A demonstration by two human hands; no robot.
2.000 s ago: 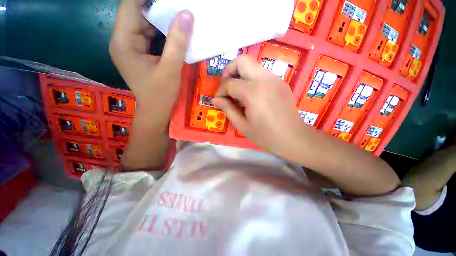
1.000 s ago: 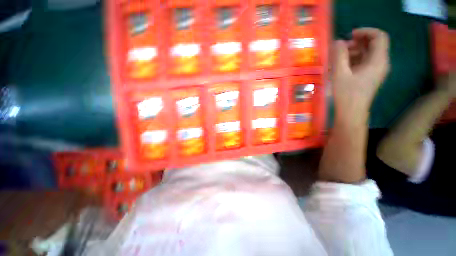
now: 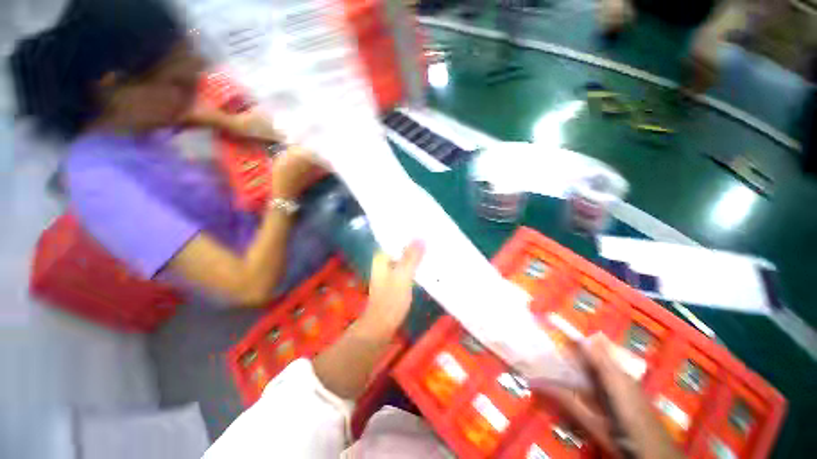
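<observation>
A long white label strip (image 3: 439,242) runs diagonally from the top left down to the right, over a red-orange phone tray (image 3: 772,405). My left hand (image 3: 392,285) grips the strip's edge near its middle. My right hand (image 3: 618,394) is blurred and holds the lower end over the tray; a thin dark thing shows along its fingers, perhaps a pen. Orange phones (image 3: 448,376) with white labels and silver-grey patches sit in the tray's pockets. The strip and my right hand hide some pockets.
A second phone tray (image 3: 240,359) lies below left. A person in a purple top (image 3: 152,197) works at the left beside more red trays. Label rolls (image 3: 497,202), a white sheet (image 3: 699,273) and a dark-square strip (image 3: 421,134) lie on the green table.
The view has swung left and up. My left hand, unseen one second ago, and my right hand, then empty, now hold the strip. The tray appears lower right and turned.
</observation>
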